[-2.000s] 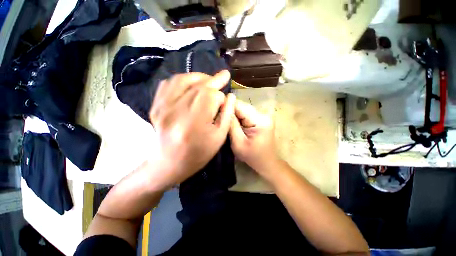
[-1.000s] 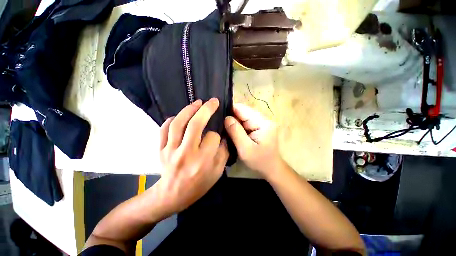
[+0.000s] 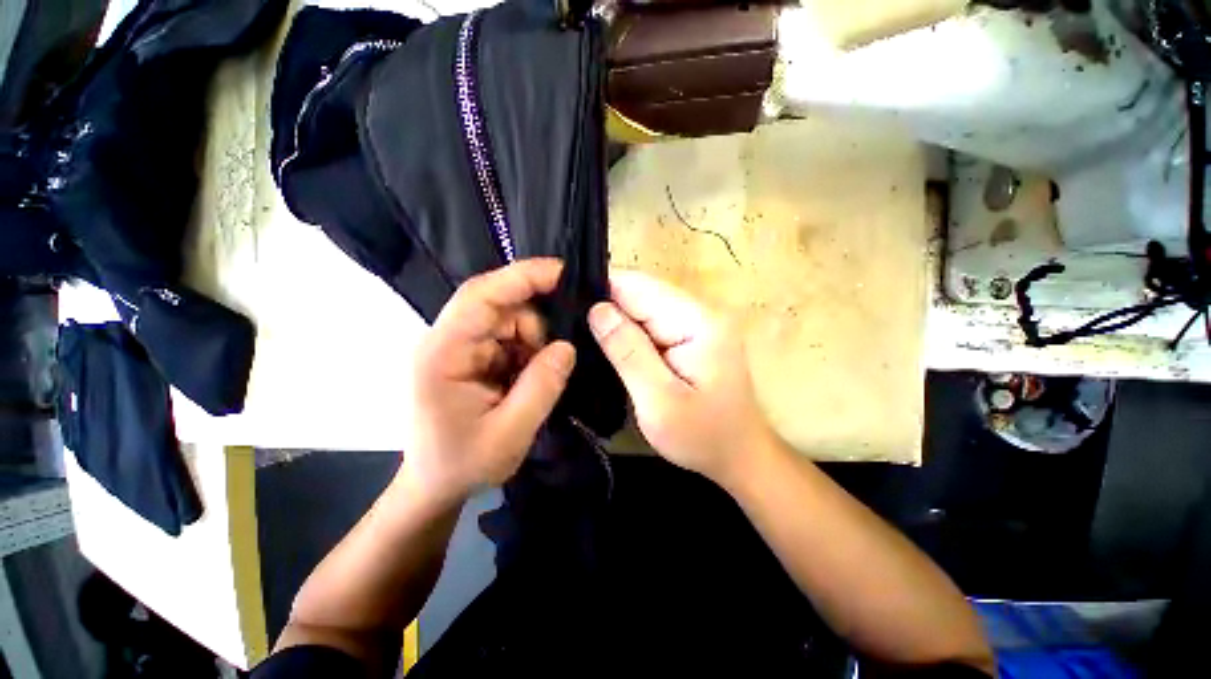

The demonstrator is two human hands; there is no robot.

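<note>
A black fabric bag (image 3: 418, 146) lies on the pale table, with a silvery zipper (image 3: 476, 139) running down it. Its right seam edge (image 3: 580, 199) runs up to the brown block (image 3: 697, 69) of the sewing machine. My left hand (image 3: 494, 378) holds the seam edge from the left, thumb and fingers at the fabric. My right hand (image 3: 677, 365) pinches the same edge from the right with thumb and fingers. The needle area is at the top edge of the picture and cannot be made out.
A heap of black bag pieces (image 3: 133, 159) lies at left, with a flat black pouch (image 3: 122, 418) below it. A dark loose thread (image 3: 701, 228) lies on the board (image 3: 823, 292). Black cords (image 3: 1109, 303) and the white machine bed are at right. A round tub (image 3: 1045, 409) sits beyond the table edge.
My left hand has come off the bag's top face to the seam edge, its thumb now apart from the fingers. The hands first were bunched together. The view has shifted, with the machine higher.
</note>
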